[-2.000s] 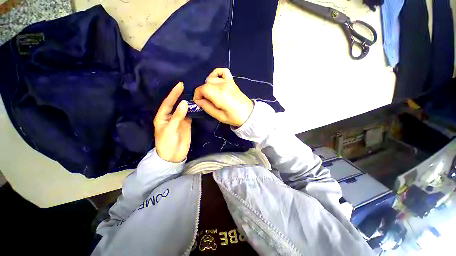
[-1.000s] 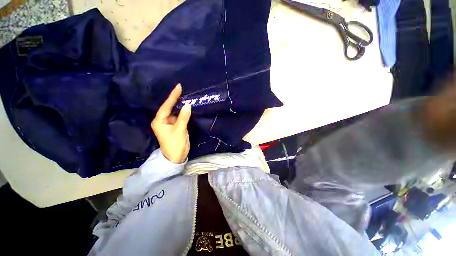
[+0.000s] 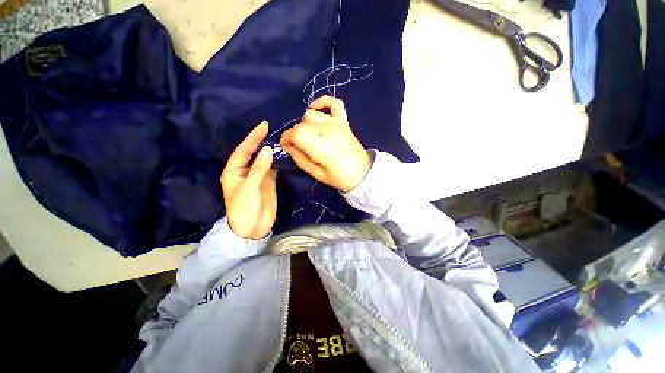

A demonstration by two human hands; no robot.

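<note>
The navy garment (image 3: 109,146) lies across the table, with a line of white basting stitches near its right panel. The brand label (image 3: 277,151) with white lettering is mostly hidden between my hands. My left hand (image 3: 250,182) rests on the cloth, thumb and index finger at the label's left end. My right hand (image 3: 324,146) is closed over the label's right part with its fingertips pinched; the needle itself cannot be made out. A pale sewing thread (image 3: 339,73) loops on the cloth above my right hand, and a strand curves towards the label.
Black-handled shears (image 3: 525,47) lie at the upper right of the cream table (image 3: 474,124). Light blue cloth (image 3: 585,51) and dark cloth pieces (image 3: 620,80) lie at the right edge. Boxes (image 3: 518,269) and clutter stand below the table at lower right.
My right hand, swung far out to the right a second ago, is back at the label. The thread, then pulled taut to the right, now lies in loops above it. My left hand has barely moved.
</note>
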